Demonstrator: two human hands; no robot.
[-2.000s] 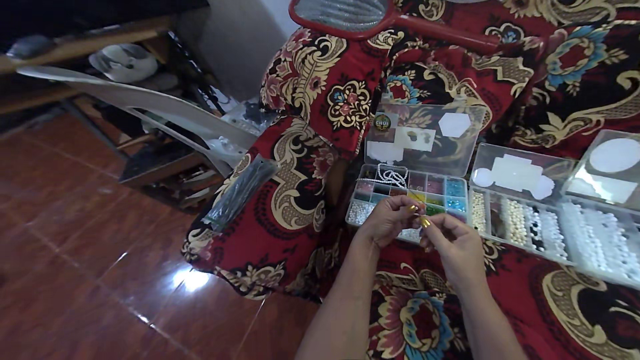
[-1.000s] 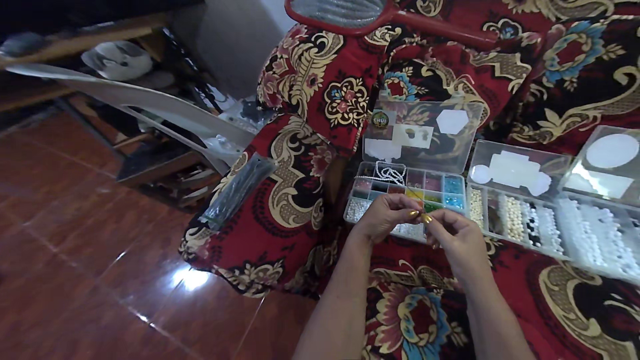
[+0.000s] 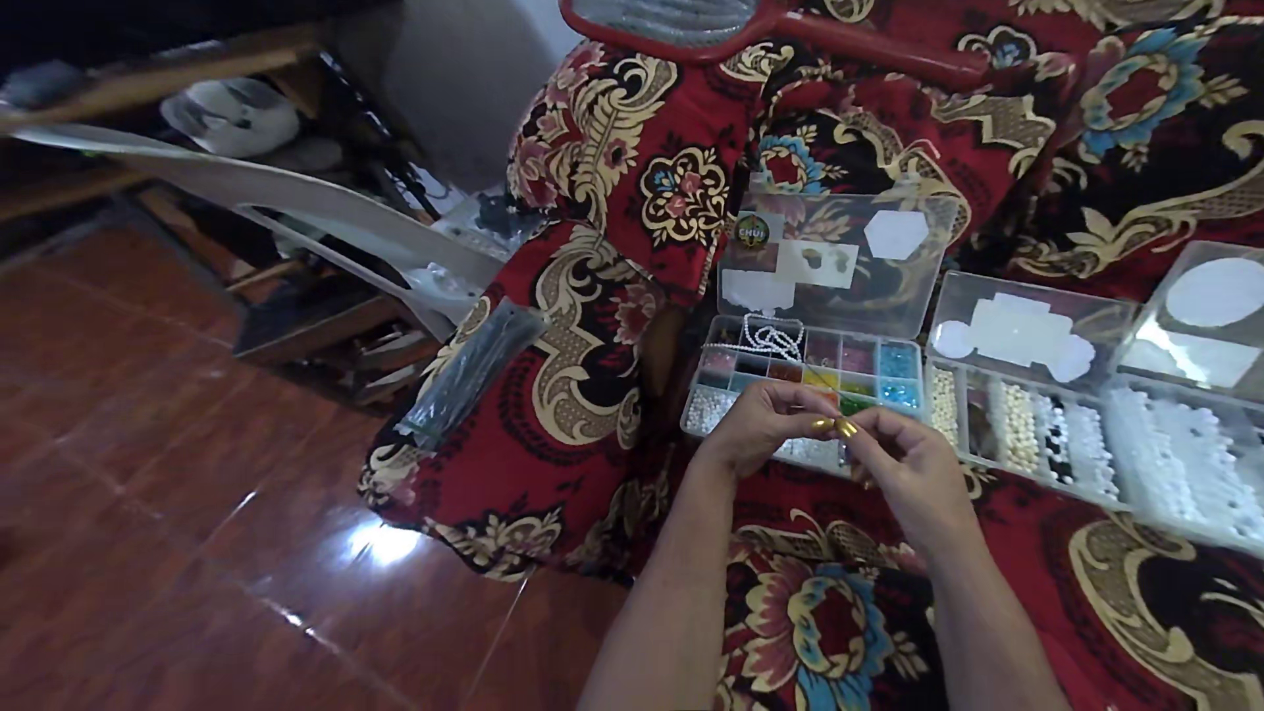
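My left hand (image 3: 770, 425) and my right hand (image 3: 894, 449) meet fingertip to fingertip over the front of a clear plastic bead organizer (image 3: 688, 420). Thumb and fingers of each are pinched together, but whatever lies between them is too small to make out. The organizer's compartments hold white, yellow, green, orange and blue beads, and its clear lid (image 3: 839, 262) stands raised behind. A white bead string (image 3: 772, 339) lies looped over the back compartments. To the right are a second open box (image 3: 1027, 434) of cream, black and white beads and a third box (image 3: 1190, 464) of white beads.
The boxes rest on a red, floral-patterned sofa cover (image 3: 829, 632). A clear bag of thin dark strands (image 3: 474, 375) lies on the armrest. An electric swatter with a red frame (image 3: 869, 47) lies across the cushions behind. A white plastic chair (image 3: 326, 212) and wooden shelving (image 3: 247, 64) stand at left.
Both hands stay over the organizer, with their fingertips shifting slightly. The boxes and the bead string have not plainly moved.
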